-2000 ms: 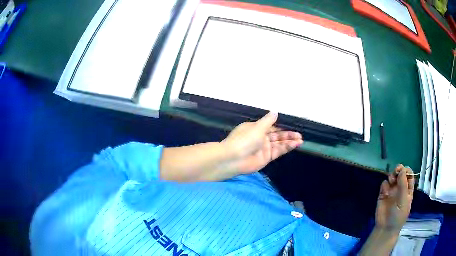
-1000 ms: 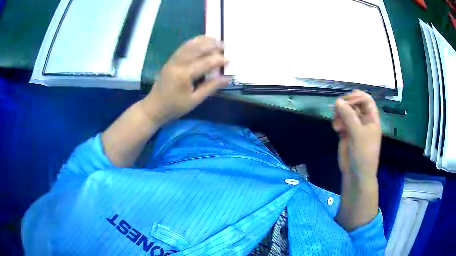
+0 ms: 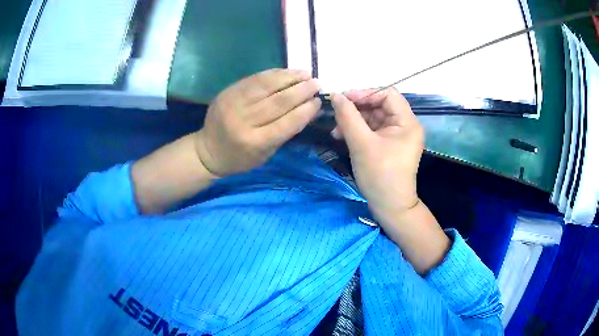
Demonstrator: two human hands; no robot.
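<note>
A white panel (image 3: 420, 46) with a thin black border lies on the green table, its far part cut off by the top edge. A narrow tape (image 3: 460, 54) runs taut across it from my right fingers to the upper right. My right hand (image 3: 381, 141) pinches the tape near the panel's near left corner. My left hand (image 3: 263, 121) has its fingertips together at that corner, almost touching the right fingertips; a short bit of tape shows between them. The left fingertips' exact hold is partly hidden.
A black-bordered white panel (image 3: 75, 46) lies at the left. A black pen-like tool (image 3: 523, 145) and a small black piece (image 3: 521, 172) lie right of the work. White sheets (image 3: 576, 131) are stacked at the far right. White items (image 3: 533, 239) sit in blue below the table edge.
My right hand has moved from the far right to the near left corner, drawing the tape across the panel. My left hand has moved left from the near edge to that corner and closed its fingertips.
</note>
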